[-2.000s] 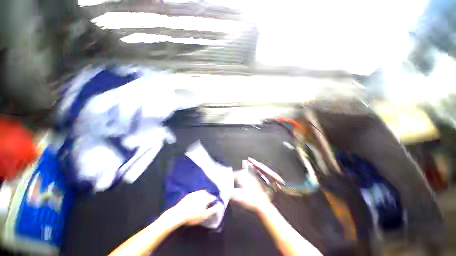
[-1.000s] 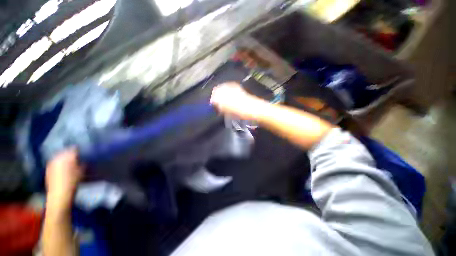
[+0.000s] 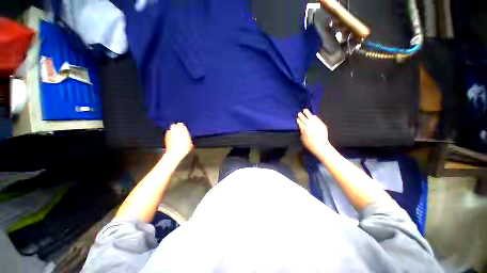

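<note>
A navy garment piece [image 3: 224,90] lies spread over the dark ribbed pressing table, its near edge along the table's front edge. A narrow placket-like strip shows on it. My left hand [image 3: 178,141] is closed on its near left corner. My right hand [image 3: 313,129] pinches its near right corner. The steam iron [image 3: 336,37], with a wooden handle, rests on the table at the upper right, beside the cloth's right edge.
A blue box [image 3: 67,74] sits on a pale side stand at the left, beside a red item [image 3: 16,45]. White cloth [image 3: 99,24] lies at the upper left. A blue hose [image 3: 390,49] runs right from the iron. Navy and white pieces [image 3: 387,173] lie low at the right.
The navy cloth, earlier held stretched and blurred between my hands, now lies spread on the table. My hands are at its near corners. The view has turned and looks further down.
</note>
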